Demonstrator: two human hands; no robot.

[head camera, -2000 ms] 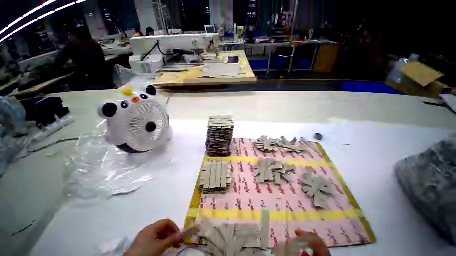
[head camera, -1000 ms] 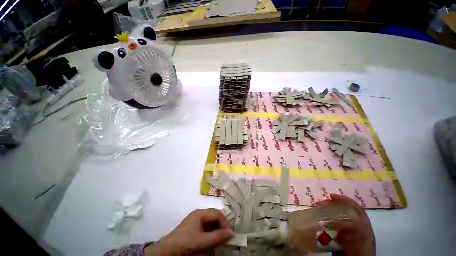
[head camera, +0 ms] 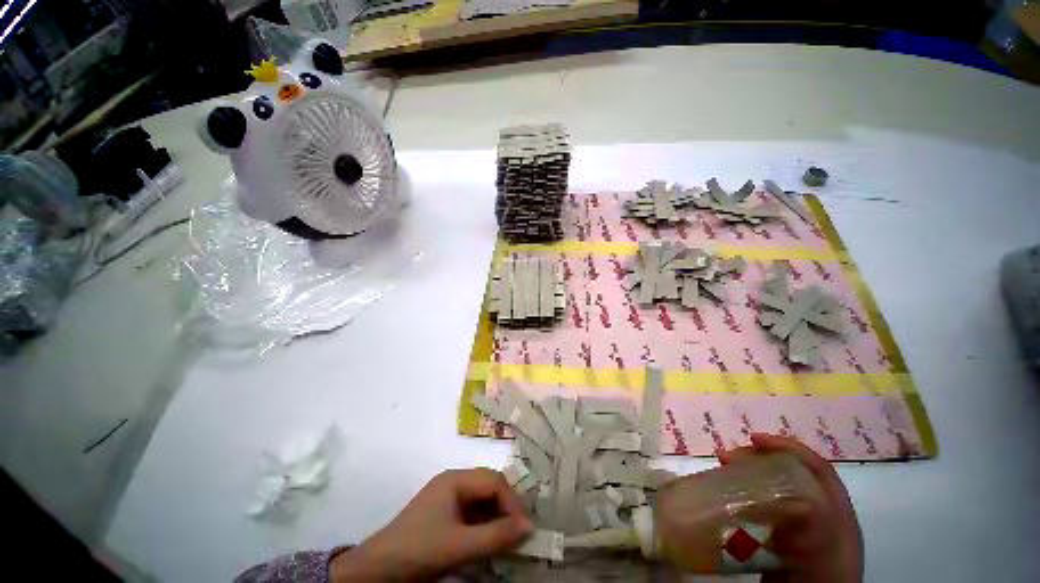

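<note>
My right hand (head camera: pixel 830 512) holds the clear glue bottle (head camera: pixel 724 518), which lies on its side with its nozzle end pointing left over the loose heap of grey strips (head camera: pixel 576 456). The bottle has a red diamond label. My left hand (head camera: pixel 439 530) pinches the end of a grey strip (head camera: pixel 541 544) at the heap's near left edge. The strip runs toward the nozzle; whether they touch is unclear. The heap lies on the near left edge of the pink board (head camera: pixel 730 427).
A low strip stack (head camera: pixel 528 290) and a tall stack (head camera: pixel 533 188) stand at the board's left. Loose strip piles (head camera: pixel 798 317) lie centre and right. A white panda fan (head camera: pixel 331 165), plastic bag (head camera: pixel 268 285) and crumpled white wad (head camera: pixel 294 473) are left. A small dark ring (head camera: pixel 814 177) lies beyond the board.
The view has tilted down, bringing the heap, bottle and both hands more fully into the picture. My left hand has moved right to the heap's near edge, close to the bottle.
</note>
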